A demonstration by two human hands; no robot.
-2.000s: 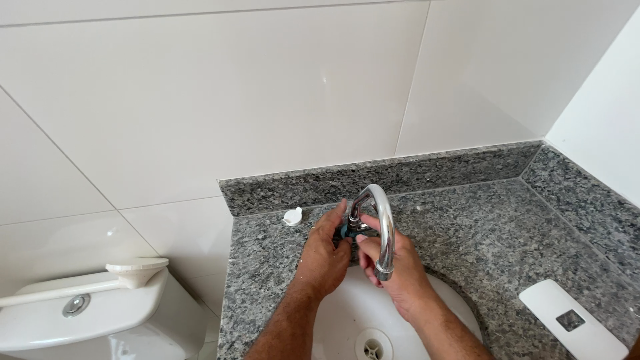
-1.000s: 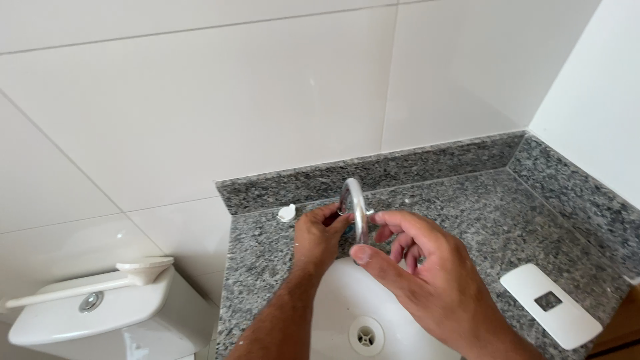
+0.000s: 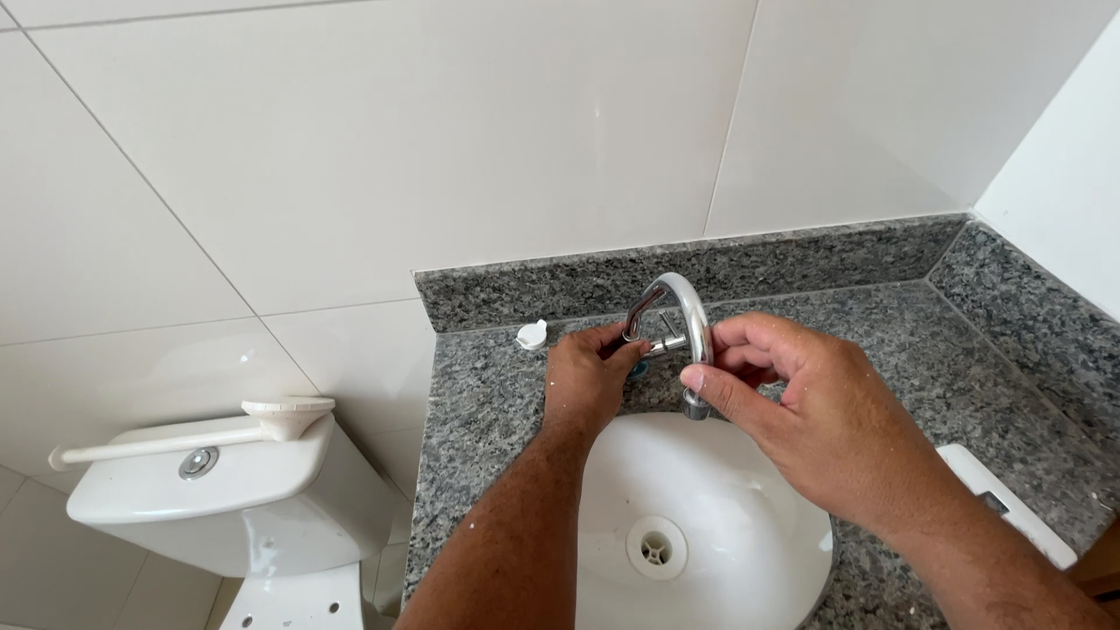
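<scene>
A chrome gooseneck faucet (image 3: 693, 306) arches at the back edge of a white basin (image 3: 700, 490). My left hand (image 3: 591, 372) grips the faucet's body near the foot of the spout, thumb and fingers pinched together. My right hand (image 3: 787, 402) has its thumb and fingertips on the downward side of the curved spout, just above its outlet. Between the hands a chrome lever handle (image 3: 667, 344) sticks out toward the right. A bit of blue (image 3: 640, 369) shows under the faucet; what it is cannot be told. The faucet's base is partly hidden by my left fingers.
A small white plastic cap (image 3: 531, 335) lies on the gray granite countertop (image 3: 490, 394), left of the faucet. A white plate with a square opening (image 3: 1006, 507) lies at the right. At the left, a white pipe with a flared end (image 3: 175, 444) rests on the toilet tank (image 3: 219, 490).
My right hand was at the faucet's base, then apart from the spout with fingers spread; now it touches the spout. My left hand has stayed at the faucet's body.
</scene>
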